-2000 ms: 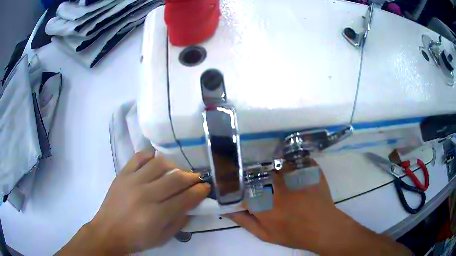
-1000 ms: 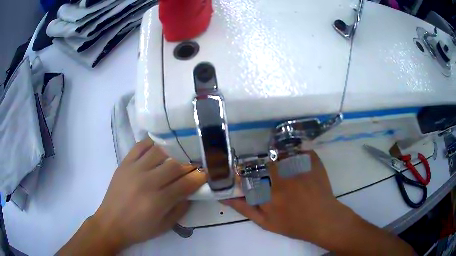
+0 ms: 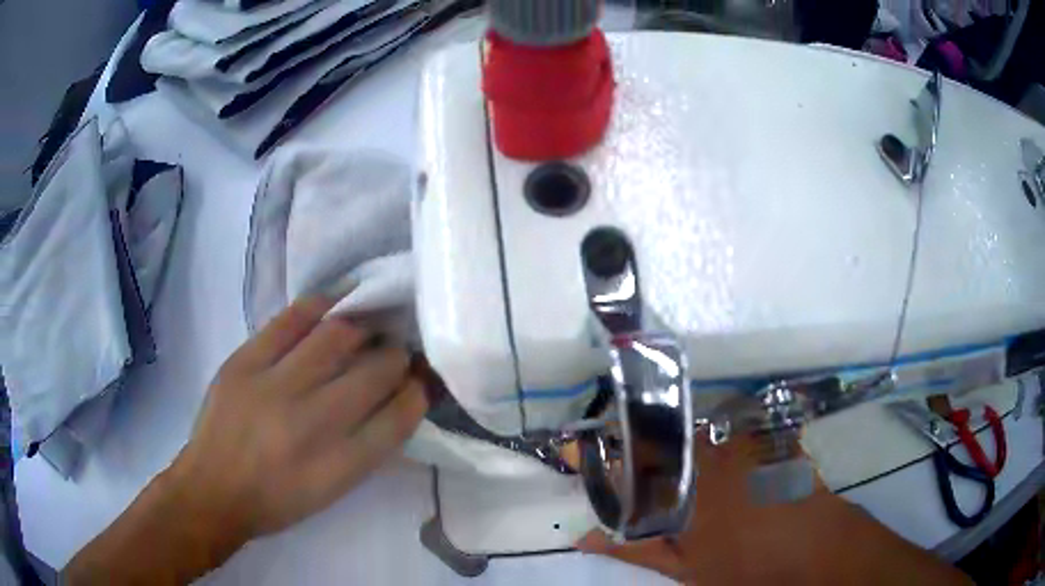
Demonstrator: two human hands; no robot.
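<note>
A pale grey fabric piece [image 3: 344, 212] with a dark edge lies left of and partly behind the head of the white sewing machine [image 3: 733, 229]. My left hand [image 3: 304, 424] is on the near end of this piece, fingers bent over the cloth beside the machine's left end. My right hand [image 3: 745, 509] is under the machine head, partly hidden by the shiny take-up guard [image 3: 653, 441] and the tension parts; its fingertips and what they touch cannot be seen. The needle and presser foot are hidden.
A stack of grey and dark pieces [image 3: 264, 57] lies at the back left. More grey pieces [image 3: 69, 298] lie at the far left. Snips with red and black handles [image 3: 974, 458] lie right of the machine. A red thread cone [image 3: 550, 97] stands on the head.
The machine appears further right and lower in view. My left hand has moved left, away from the needle area, and more of the grey piece shows behind it. My right hand remains under the head.
</note>
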